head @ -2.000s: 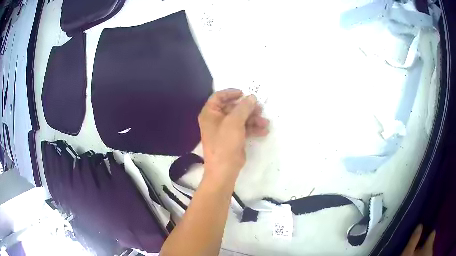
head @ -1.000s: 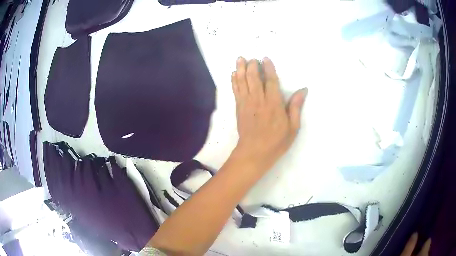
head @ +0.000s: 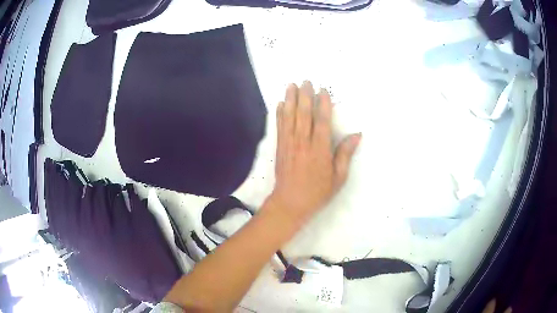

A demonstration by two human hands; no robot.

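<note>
My left hand (head: 305, 150) lies palm down on the white table right of a large dark panel (head: 189, 110). Its fingers point away from me, the thumb is spread, and nothing shows in it. The panel lies flat with a small white mark near its lower edge. A narrower dark panel (head: 82, 95) lies left of it. Fingertips (head: 498, 307), apparently of my right hand, show at the bottom right edge; the rest is cut off, so its state is unclear.
Gathered dark pieces (head: 113, 232) lie at lower left. A looped dark strip (head: 378, 268) and a white ticket (head: 330, 286) lie at the bottom. Dark stacks (head: 125, 12) show at the top. Pale paper strips (head: 498, 137) and dark scraps (head: 496, 23) lie at right.
My left hand has gone from fingers drawn together to flat and spread on the table, then shifted slightly left. More of the dark stack at the top now shows. The lower-right fingertips show less.
</note>
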